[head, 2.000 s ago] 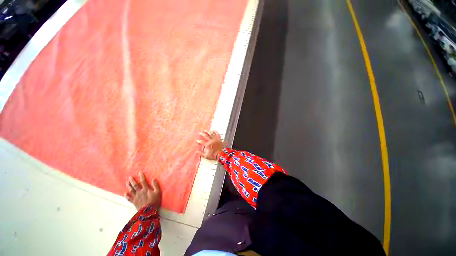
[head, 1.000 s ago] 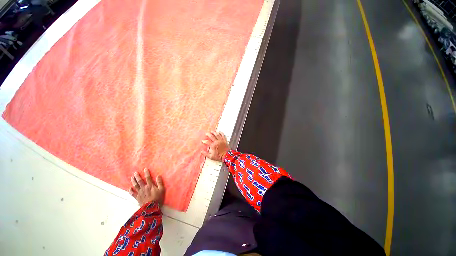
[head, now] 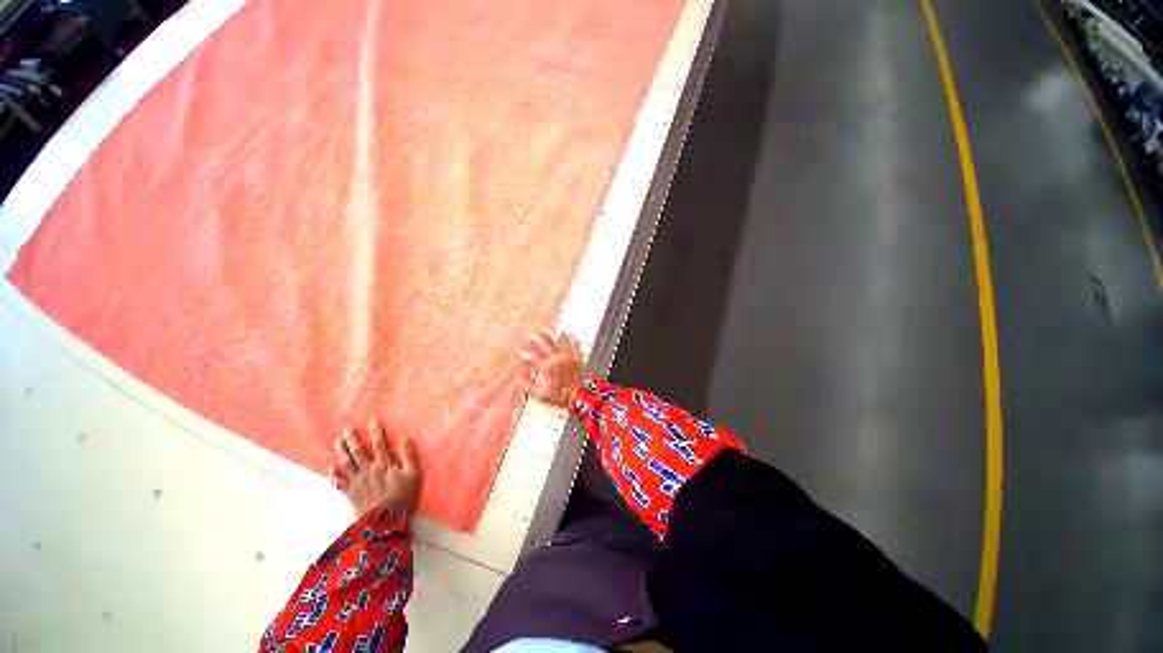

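A wide coral-red fuzzy fabric ply (head: 281, 230) lies on the white spreading table (head: 140, 510), with a light crease running lengthwise. My left hand (head: 378, 473) lies flat with fingers apart on the fabric's cut end near the corner. My right hand (head: 554, 370) rests with fingers apart on the fabric's side edge, partly over the pale table margin. Neither hand is closed on anything. The fabric corner lies flat between my hands and my body.
An edge scale (head: 546, 466) runs along the table's right edge. Grey floor (head: 842, 319) with yellow lane lines (head: 980, 281) lies to the right. Blurred, cluttered items show at the upper left and upper right.
The view has shifted, so the table and fabric appear farther right than at first. Both hands stay in nearly the same place on the fabric edges.
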